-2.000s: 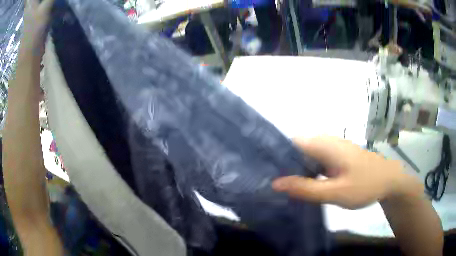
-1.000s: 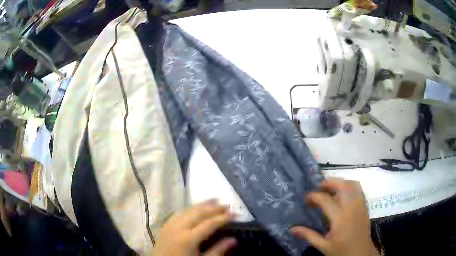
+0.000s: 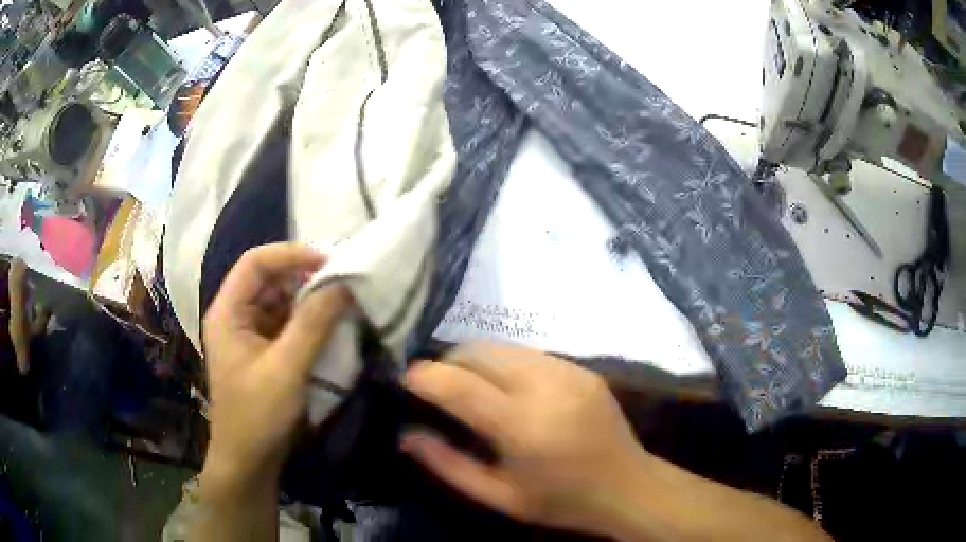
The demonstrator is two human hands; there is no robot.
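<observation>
The garment's off-white wrong side (image 3: pixel 408 116), with dark seam lines, lies at the left of the machine table. My left hand (image 3: pixel 270 328) pinches the lower end of this off-white cloth near the table edge. My right hand (image 3: pixel 508 434) is just right of it at a dark piece at the cloth end, fingers slightly blurred; its exact hold cannot be told. The leaf-print sleeve (image 3: pixel 678 201) runs diagonally down right, its end over the table's front edge. A black panel (image 3: pixel 249 217) shows between the off-white layers.
The sewing machine head (image 3: pixel 810 85) stands at the upper right. Black scissors (image 3: pixel 924 265) and a thin silver tool (image 3: pixel 847 217) lie on its bed. Another machine (image 3: pixel 58 138) and a pink piece (image 3: pixel 66 241) are at the left. The table edge shows ruler markings (image 3: pixel 493 321).
My right hand has let go of the leaf-print sleeve and moved left to the off-white part's end. My left hand has taken hold of the off-white cloth. The sleeve appears farther right in view.
</observation>
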